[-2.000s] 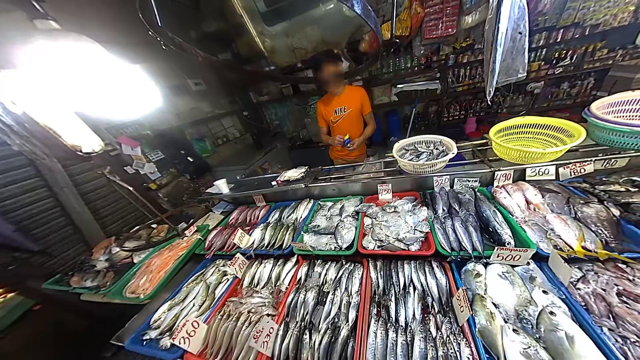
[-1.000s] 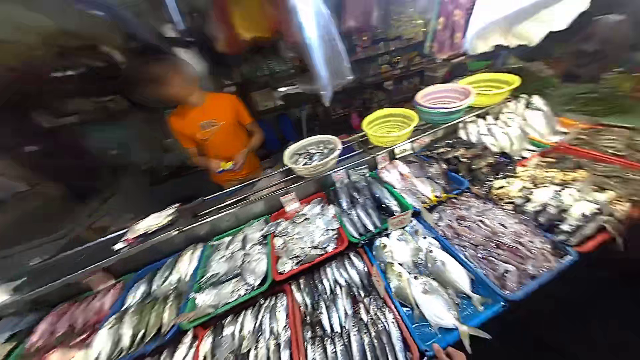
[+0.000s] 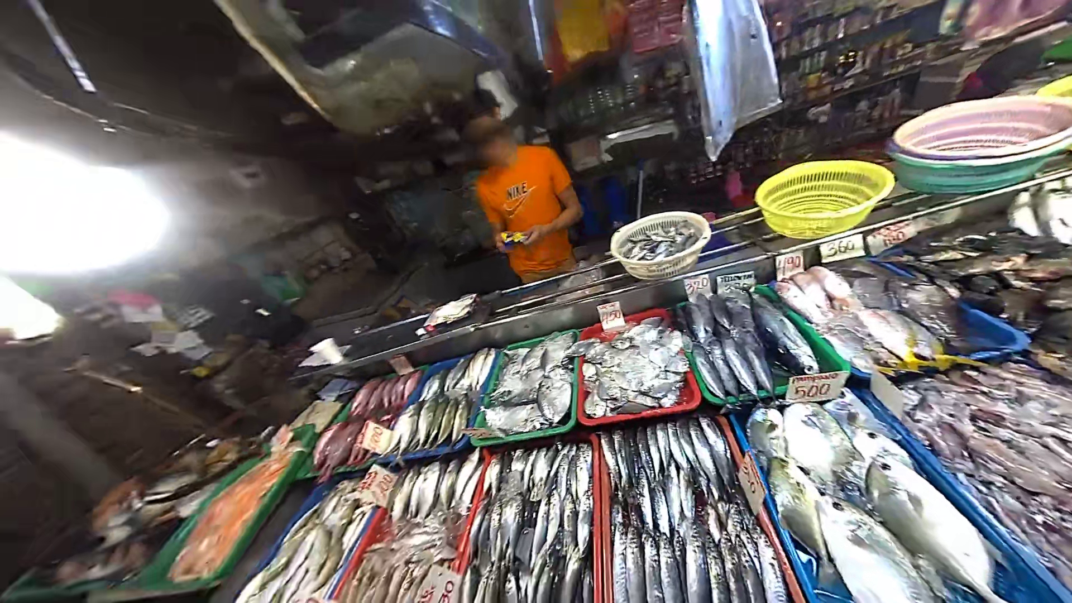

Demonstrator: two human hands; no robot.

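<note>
Neither my left hand nor my right hand is in view. Before me is a fish stall. A red tray (image 3: 590, 502) of slim silvery fish lies at the near middle, beside a blue tray (image 3: 900, 435) of large flat pale fish (image 3: 863, 536). Behind them, flat silver fish (image 3: 641, 364) fill a smaller red tray, with dark torpedo-shaped fish (image 3: 737, 339) in a green tray to its right. Small fish lie in a white plastic basket (image 3: 662, 266) on the ledge. Handwritten price cards stand among the trays.
Behind the counter ledge (image 3: 519, 322) stands a person in an orange shirt (image 3: 528, 201), holding a small yellow and blue thing. A yellow basket (image 3: 825, 201) and stacked pink and green baskets (image 3: 971, 172) sit at right. A clear plastic bag (image 3: 733, 75) hangs above; a bright lamp (image 3: 75, 209) glares at left.
The view swung right, then back left. Fingers at the bottom edge a second ago are out of view now. The person in orange still holds the small thing.
</note>
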